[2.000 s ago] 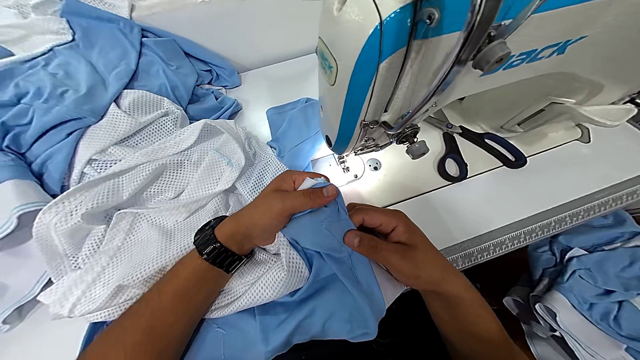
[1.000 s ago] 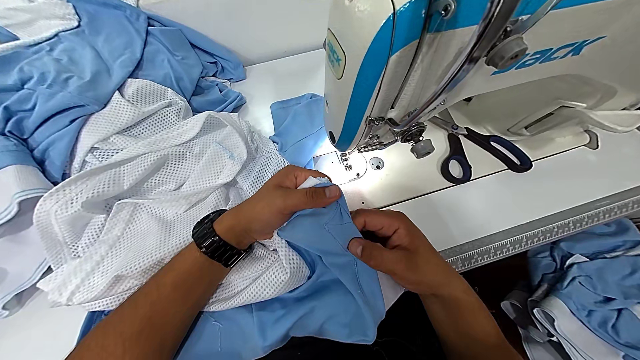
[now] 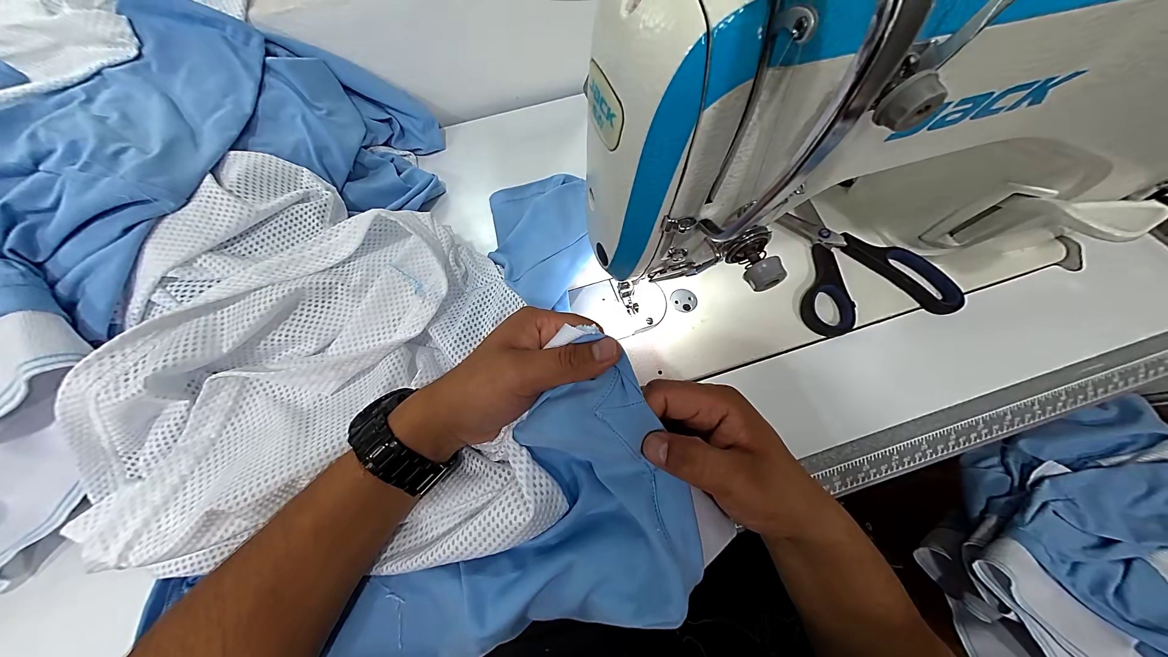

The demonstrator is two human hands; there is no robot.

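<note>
A light blue fabric garment (image 3: 584, 474) with white mesh lining (image 3: 301, 365) lies over the front of the table. My left hand (image 3: 511, 374), with a black watch on the wrist, pinches the blue cloth and a white edge between thumb and fingers. Just to its right, my right hand (image 3: 716, 443) grips the stitched edge of the same cloth between thumb and forefinger. Both hands are in front of the presser foot (image 3: 628, 297) of a Jack sewing machine (image 3: 675, 119). A separate-looking blue piece (image 3: 545, 233) lies left of the needle plate.
Dark-handled scissors (image 3: 876, 274) lie on the machine bed under the arm. A ruler strip (image 3: 995, 420) runs along the table's front edge. More blue cloth (image 3: 119, 155) is heaped at the left, and blue and white garments (image 3: 1086, 511) lie below the table at the right.
</note>
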